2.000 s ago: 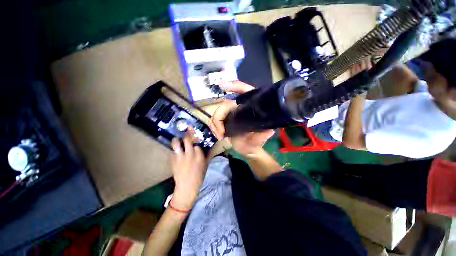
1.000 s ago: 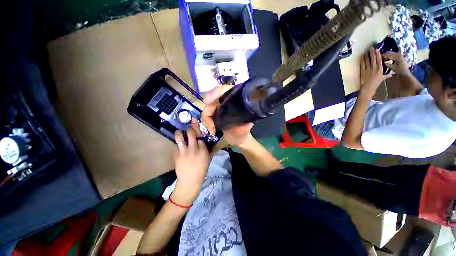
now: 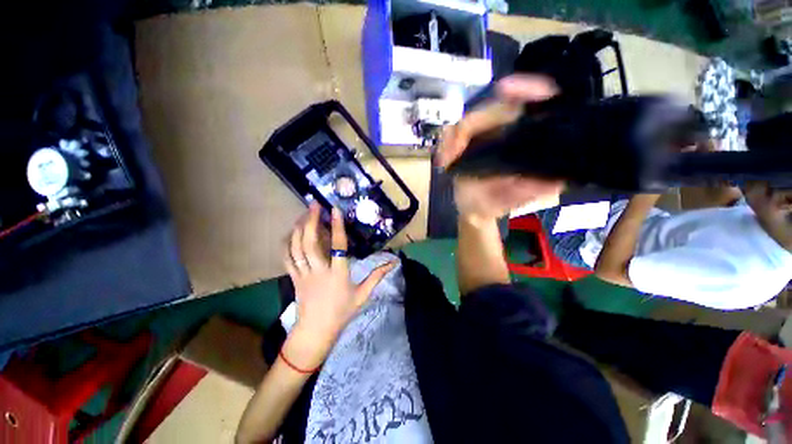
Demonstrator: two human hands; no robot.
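The black housing (image 3: 323, 156) lies on the brown cardboard with its open loop towards the right; it holds silver discs and small metal parts. My left hand (image 3: 323, 264) is at its near edge, fingers spread, fingertips touching or close to the rim. My right hand (image 3: 495, 165) is closed around the thick black electric screwdriver (image 3: 573, 143), which is blurred and held to the right of the housing. The screwdriver's tip is hidden or too blurred to see.
The blue-and-white screw feeder (image 3: 434, 69) stands behind the housing. Black housings (image 3: 573, 65) lie back right. A dark mat at left bears another housing with a white disc (image 3: 48, 172). A person in a white shirt (image 3: 695, 251) sits at right beside a red stool (image 3: 543, 251).
My right hand and the screwdriver have moved right, off the housing. My left hand's fingers have drawn back to its near edge and spread. The view has shifted, so the bench things appear further right.
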